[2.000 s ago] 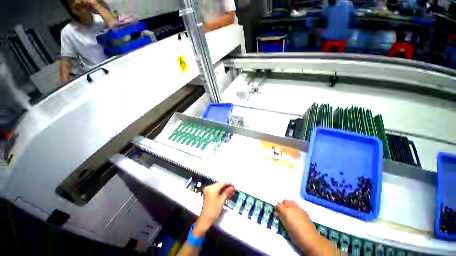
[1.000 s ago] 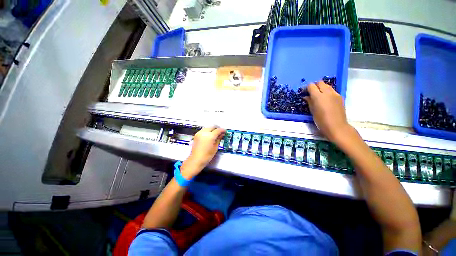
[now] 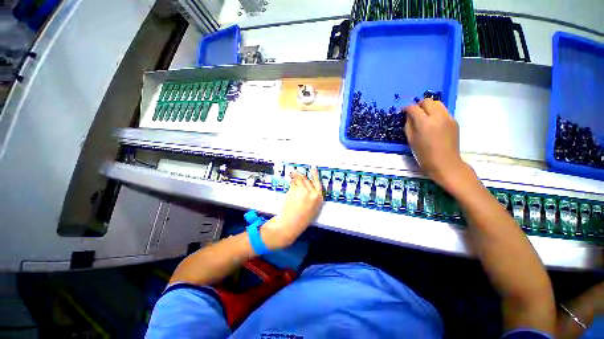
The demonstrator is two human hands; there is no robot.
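Note:
A long green circuit board panel (image 3: 380, 191) lies in the pale conveyor rail (image 3: 371, 213). My left hand (image 3: 303, 198), with a blue wrist band, rests over the panel's left end with its fingertips on the boards; whether it pinches a part cannot be told. My right hand (image 3: 432, 136) reaches into the blue component bin (image 3: 405, 63), its fingertips together at the heap of dark electronic components (image 3: 376, 124). Whether a part is between these fingertips is too small to tell.
A separate green board piece (image 3: 189, 100) lies at left, beside dark parts (image 3: 233, 90). A tan card (image 3: 324, 94) bears a whitish ring-shaped item (image 3: 306, 95). Bare panels (image 3: 414, 9) stand behind the bin. Another blue bin (image 3: 581, 86) is at right, a small one (image 3: 219, 48) at back left.
Since one second ago, my left hand has moved right onto the panel, whose left end now lies further left. My right hand stays in the bin; earlier it was at the panel.

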